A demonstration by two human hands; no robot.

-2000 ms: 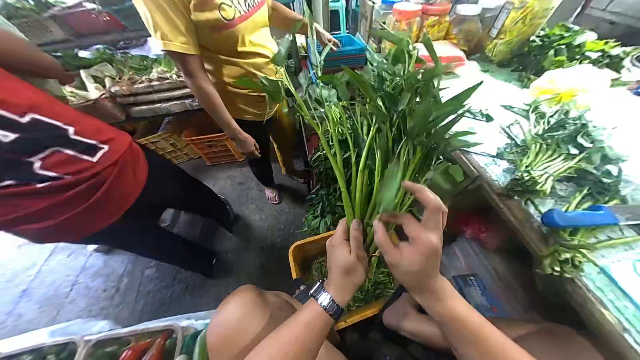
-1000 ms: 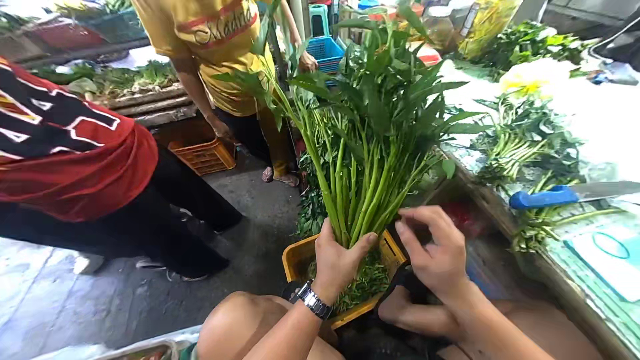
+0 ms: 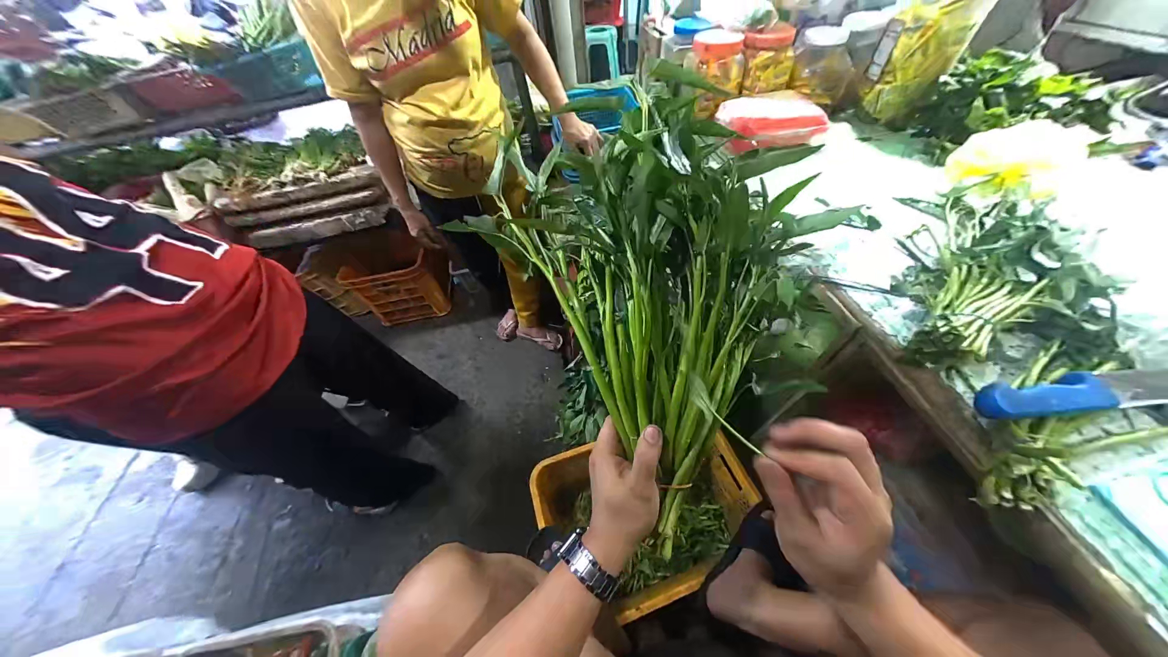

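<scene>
My left hand (image 3: pixel 625 484), with a metal wristwatch above it, grips the lower stems of a large upright bunch of leafy greens with long green stalks (image 3: pixel 652 347). A thin band circles some stalks beside my thumb. To the right of the bunch, my right hand (image 3: pixel 826 497) pinches a thin stem with a small leaf between thumb and fingers. Below both hands stands a yellow plastic crate (image 3: pixel 652 598) with loose green leaves and trimmings inside.
On the right, a table (image 3: pixel 899 370) bears tied greens (image 3: pixel 995 301), a knife with a blue handle (image 3: pixel 1049 396) and lidded jars (image 3: pixel 719 68). A person in red (image 3: pixel 155 328) stands left; a person in yellow (image 3: pixel 429 100) stands ahead. An orange crate (image 3: pixel 401 290) lies on the floor.
My right hand has a thin stem between its fingers that did not show one second ago. My left hand has stayed on the bunch. The person in yellow has shifted an arm.
</scene>
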